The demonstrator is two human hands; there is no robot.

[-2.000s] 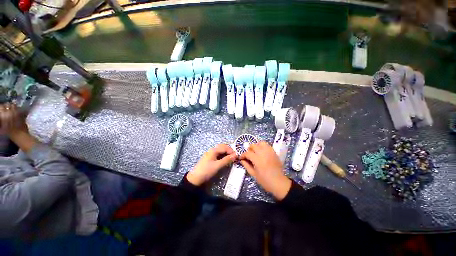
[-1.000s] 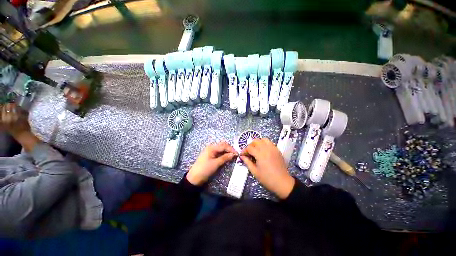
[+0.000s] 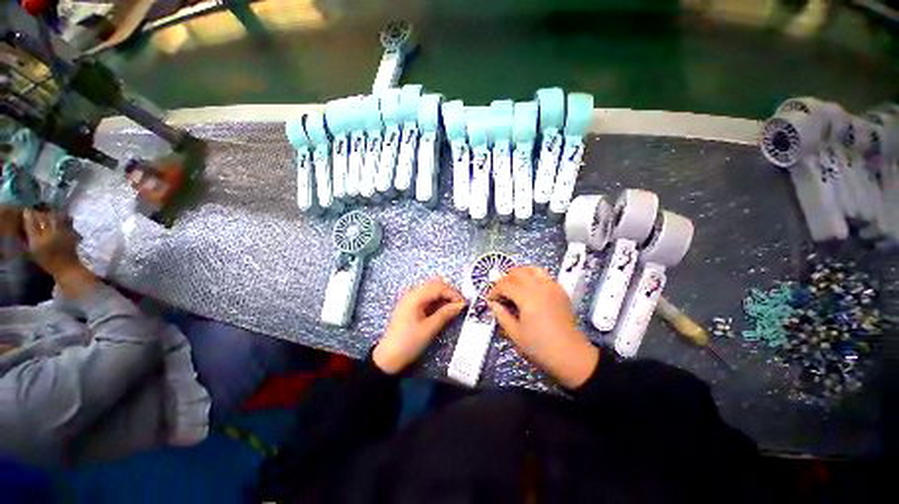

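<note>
A white handheld fan lies in front of me on the silvery dimpled bench cover, its round grille head pointing away and its handle towards me. My left hand has its thumb and fingertips together at the left side of the fan's neck. My right hand has its bent fingertips on the right side, just below the grille. Both hands grip the fan at this neck. A small dark mark shows between the fingertips. Whether a tiny part is pinched there is hidden.
Three white fans and a yellowish-handled tool lie right, then mint pieces and a dark pile. A mint fan lies left, mint-headed fans behind. A green belt carries one fan. Another person's hand is far left.
My fingertips have parted slightly at the neck, showing a dark mark. The belt fan at left has moved away and slightly right; the one at right has gone from view. The view has shifted slightly.
</note>
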